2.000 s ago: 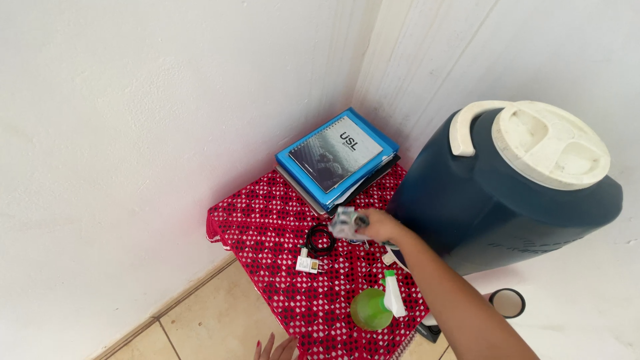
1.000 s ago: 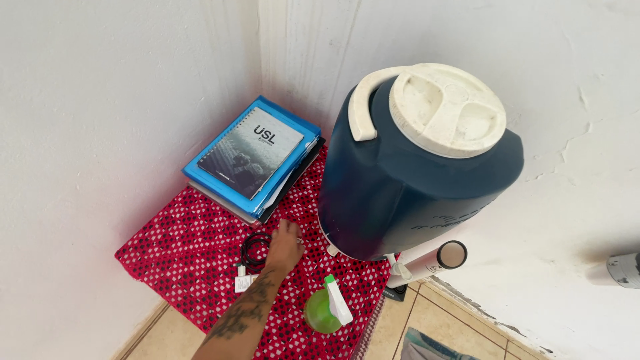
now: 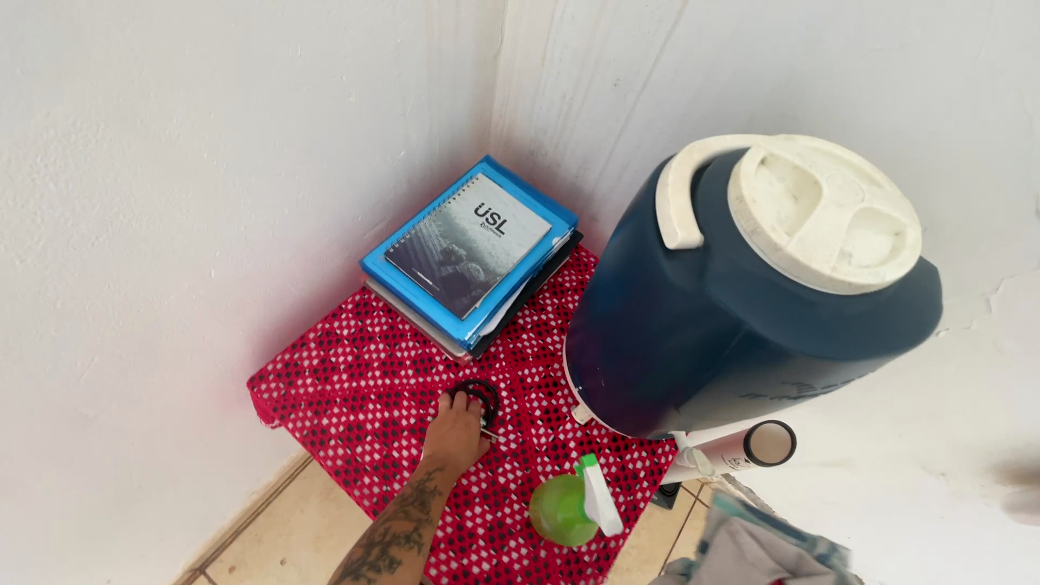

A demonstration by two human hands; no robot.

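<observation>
My left hand (image 3: 457, 431), with a tattooed forearm, reaches over the red patterned cloth on the table (image 3: 349, 374). Its fingers close on a coiled black cable (image 3: 486, 392), and a small metal-tipped plug (image 3: 491, 437) pokes out beside the thumb. The white adapter is not visible. My right hand is out of view. Above the hand lies a spiral-bound notebook (image 3: 471, 244) on a blue folder (image 3: 556, 210), atop a stack. To the hand's lower right stands a green spray bottle (image 3: 562, 510) with a white and green trigger head.
A large dark blue water cooler jug (image 3: 699, 325) with a cream lid (image 3: 825, 215) stands at the table's right side, its small spigot (image 3: 581, 414) low down. Beyond it are a capped tube (image 3: 731, 455) and a grey and teal cloth (image 3: 764, 544). White walls meet behind the table.
Two seconds ago my right hand held a greyish item above the table; it has left the view. My left hand has come from the bottom edge to the cable. The white adapter, visible earlier, is now hidden.
</observation>
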